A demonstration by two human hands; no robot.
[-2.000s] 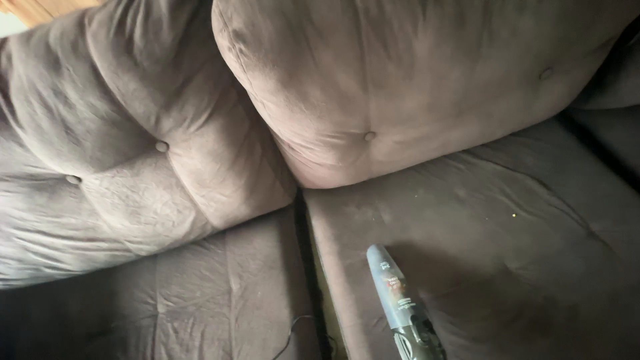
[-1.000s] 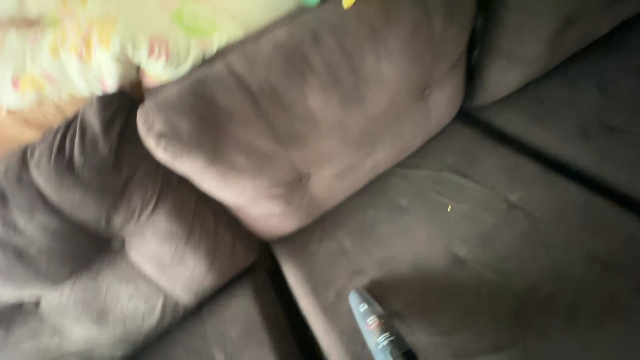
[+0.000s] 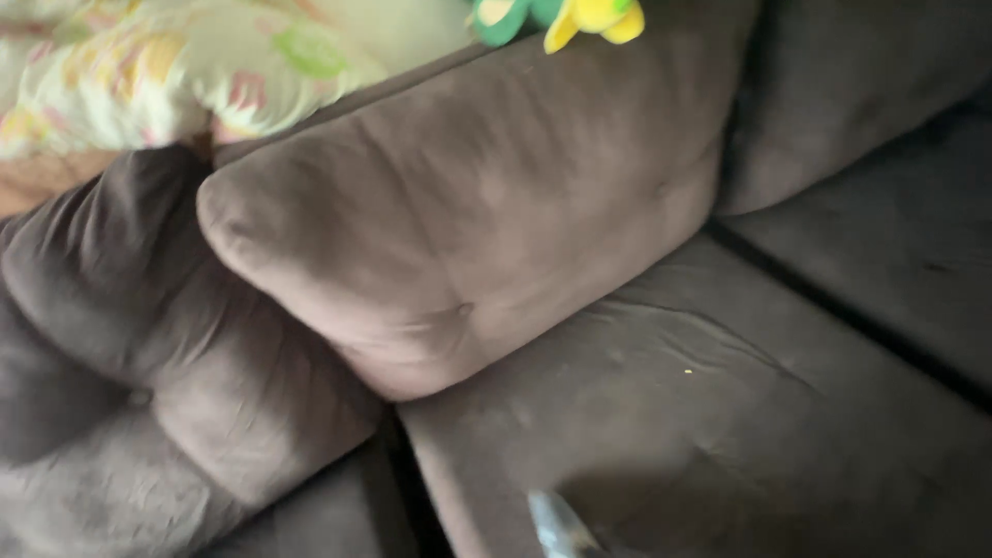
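Neither my left hand nor my right hand shows in the head view. At the bottom edge, the blurred pale grey-blue tip of a long tapered object (image 3: 559,527) pokes in over the seat cushion (image 3: 527,434) of a sofa; its lower part is cut off, and whatever holds it is hidden. A dark shadow lies on the cushion beside the tip. A small yellow speck (image 3: 688,372) rests on the same seat cushion. Behind it leans a brownish-grey tufted back cushion (image 3: 542,209) with fabric buttons.
Another tufted back cushion (image 3: 232,387) leans at the left. Dark gaps part the seat cushions. Beyond the backrest, at the top left, lies floral-print fabric (image 3: 155,77). A green plush item (image 3: 504,19) and a yellow one (image 3: 597,19) are at the top edge.
The view has swung, bringing the floral fabric and the plush items in at the top. The tapered object, seen at greater length two seconds ago, now shows only its tip.
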